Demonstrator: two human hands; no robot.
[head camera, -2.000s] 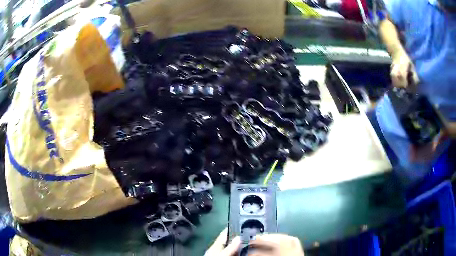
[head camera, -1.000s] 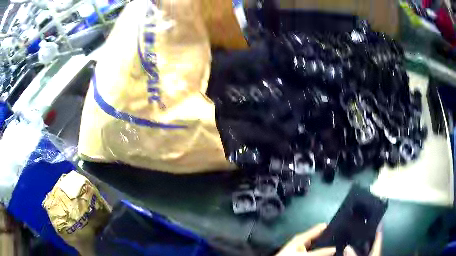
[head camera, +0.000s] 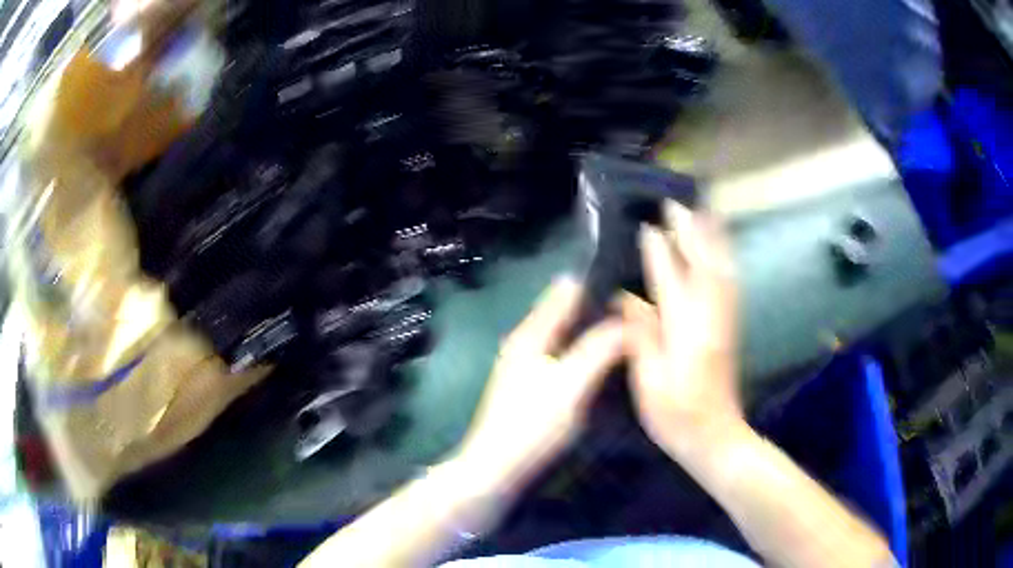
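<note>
The frame is blurred. My left hand (head camera: 544, 372) holds the lower left side of a black power strip housing (head camera: 622, 222) over the bench edge. My right hand (head camera: 689, 322) is on the housing's right side, with fingers over its face. The housing is tilted, its far end towards the heap. Its openings cannot be made out. Loose socket inserts (head camera: 324, 424) lie on the green bench at the lower left.
A heap of black parts (head camera: 367, 166) covers the bench's back and left. A tan sack (head camera: 100, 322) stands at left. A pale sheet (head camera: 800, 178) and a small loose part (head camera: 855, 241) lie at right. Blue bins (head camera: 883, 444) stand below right. Blue clothing (head camera: 855, 56) shows at upper right.
The view has swung to the right and down. Both hands and forearms now show more fully, the housing is nearer the middle, and a loose part has come into view at right.
</note>
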